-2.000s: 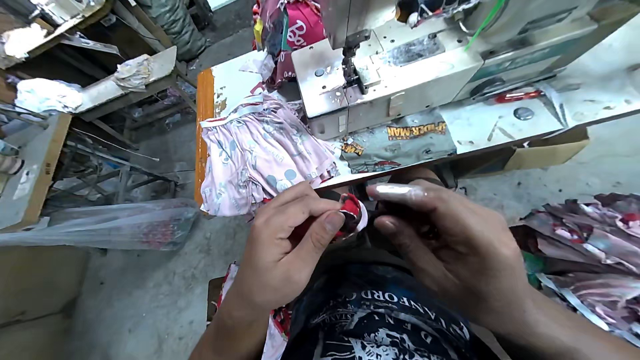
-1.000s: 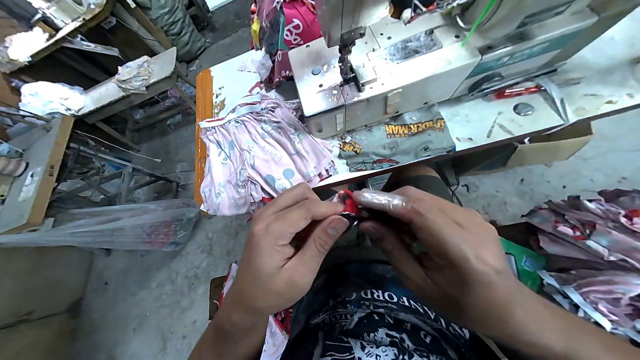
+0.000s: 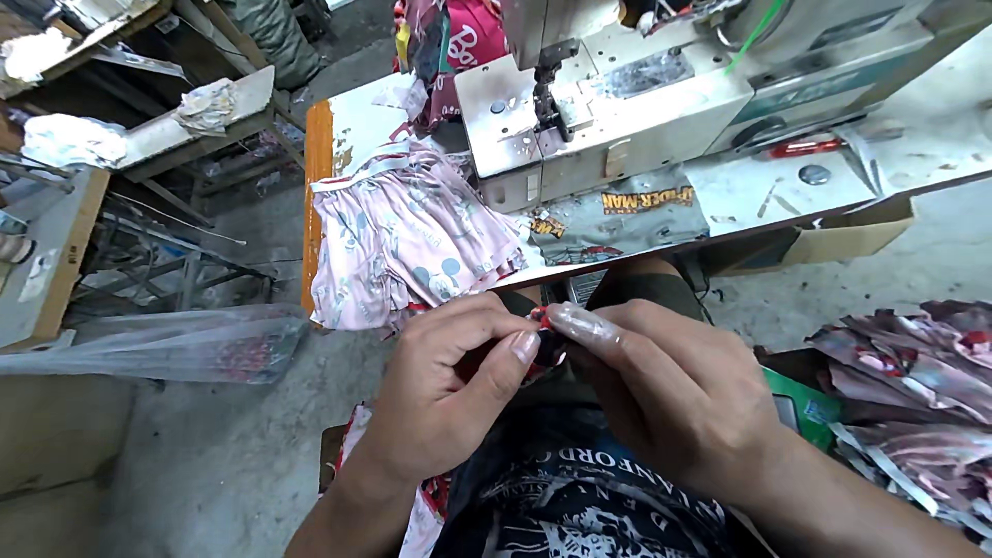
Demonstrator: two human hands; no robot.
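Note:
Close above my lap, my left hand (image 3: 465, 380) pinches a small piece of red and dark fabric (image 3: 549, 347) between thumb and fingers. My right hand (image 3: 674, 372) grips the same piece from the other side, a clear wrapping around one of its fingers. Most of the fabric is hidden by the fingers. Beyond my hands, pink printed shorts with a white waistband (image 3: 418, 225) lie on the sewing table, left of the industrial sewing machine (image 3: 604, 108). A grey printed cloth (image 3: 628, 221) lies along the table's front edge.
Red-handled scissors (image 3: 814, 147) and a round metal disc (image 3: 814, 174) lie on the table at right. An open cardboard box (image 3: 852, 232) is below. Mauve garments (image 3: 914, 372) are heaped at far right, beside a green packet (image 3: 806, 407). A plastic bag (image 3: 232, 341) hangs at left.
My hands have come closer together around the fabric than two seconds ago. The white edge seen on it then is no longer plainly visible.

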